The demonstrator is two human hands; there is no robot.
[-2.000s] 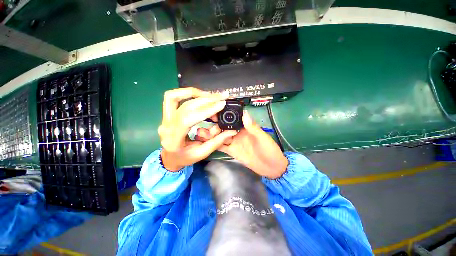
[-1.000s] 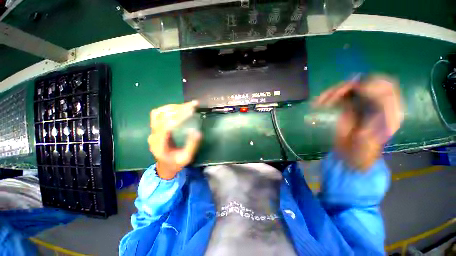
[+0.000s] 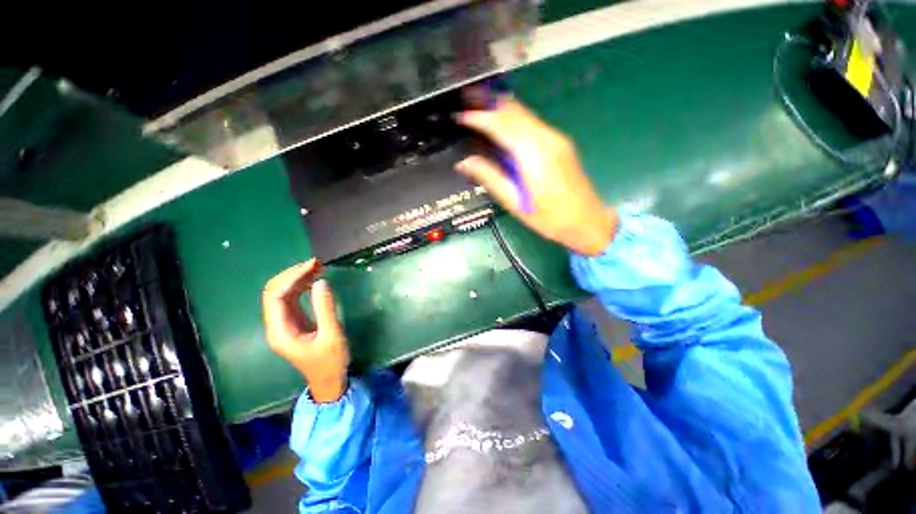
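Observation:
The black jig box [image 3: 347,206] lies on the green bench, with white print, a red light and a green light along its front edge. My right hand [image 3: 547,181], blurred, is over the box's right part and holds a thin blue stick tool [image 3: 514,179] against the palm. A dark, blurred shape at its fingertips, over the recess, cannot be made out clearly. My left hand [image 3: 306,331] is at the box's front left corner, fingers curved and apart, with nothing seen in it.
A black blister tray [image 3: 146,387] with shiny parts in its pockets is at the left, a pale clear tray [image 3: 25,402] beyond it. A transparent guard [image 3: 362,75] hangs over the box's rear. A black device [image 3: 854,80] with a yellow label is at the upper right. A cable runs from the box's front.
The black camera module both hands held earlier is no longer clearly seen. My right hand swung out right, then came back over the jig box. The view has turned and tilted.

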